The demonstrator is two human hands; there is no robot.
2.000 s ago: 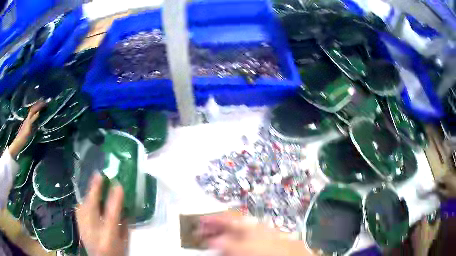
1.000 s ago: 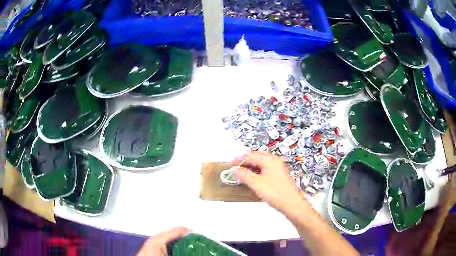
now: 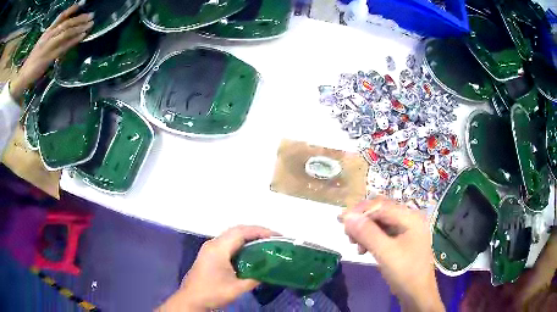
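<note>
My left hand grips a green housing by its left end, over my lap at the table's front edge. The housing is tilted, its glossy green side towards me. My right hand is just right of the housing, with thumb and fingers pinched on a thin pale stick. The small white oval dish lies on the brown board, beyond both hands. Silvery parts, some with red faces, lie in a heap right of the board.
Green housings lie at the left and more at the right. A blue bin stands at the back. Another person's hand reaches over the left pile. A red stool stands on the floor at left.
My right hand has moved from the dish towards me and right, with the stick. My left hand has raised the housing further into view. The view has shifted, showing another person's hand at upper left.
</note>
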